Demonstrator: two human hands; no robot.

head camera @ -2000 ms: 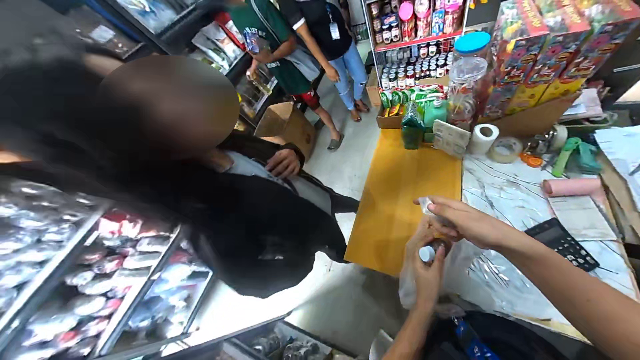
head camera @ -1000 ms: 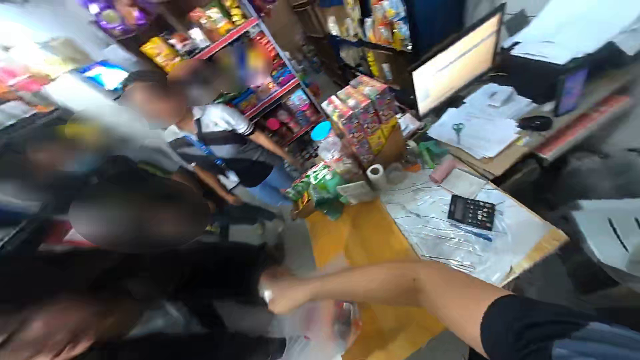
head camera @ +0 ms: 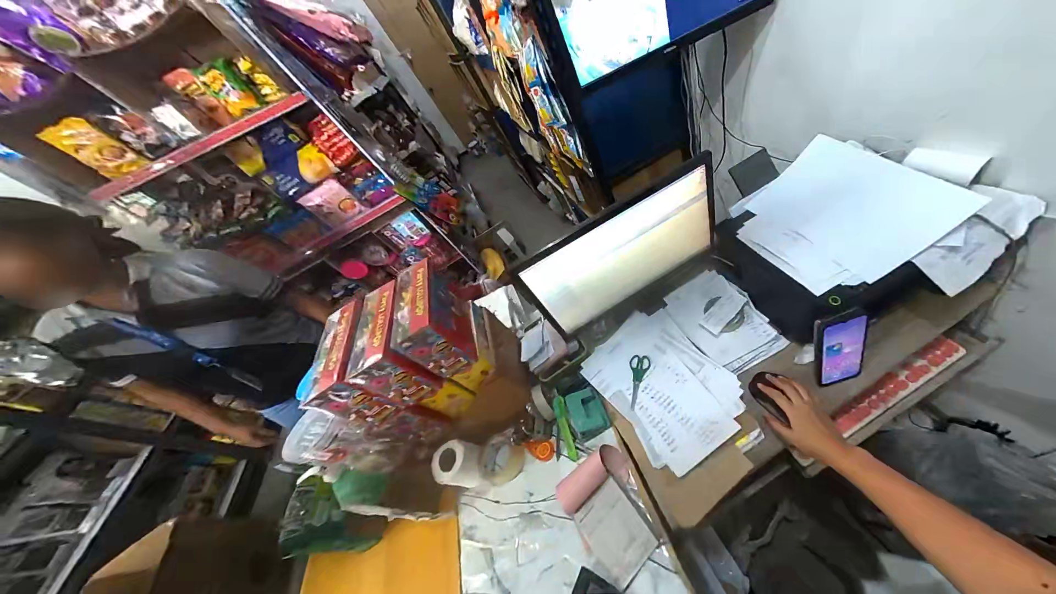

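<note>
My right hand [head camera: 800, 417] rests over a black computer mouse [head camera: 769, 398] on the wooden desk, its fingers spread across the mouse. A smartphone [head camera: 841, 348] with a lit screen stands upright just to the right of the mouse. Left of the hand, green-handled scissors [head camera: 638, 379] lie on printed papers [head camera: 689, 429]. Behind the papers is a lit computer monitor [head camera: 623, 252]. A keyboard with a red cover [head camera: 899, 384] sits along the desk's front edge. My left hand is out of view.
Party lollipop boxes [head camera: 396, 346], a white paper roll [head camera: 456, 464] and a green tape dispenser [head camera: 586, 412] stand on the counter [head camera: 511, 536]. Large paper sheets [head camera: 858, 206] cover a black device. A person [head camera: 190, 313] stands at the left near snack shelves [head camera: 198, 153].
The view has swung right to the desk and monitor. My right hand has come to the mouse. Two seconds ago both my hands were over the counter with a clear plastic bag.
</note>
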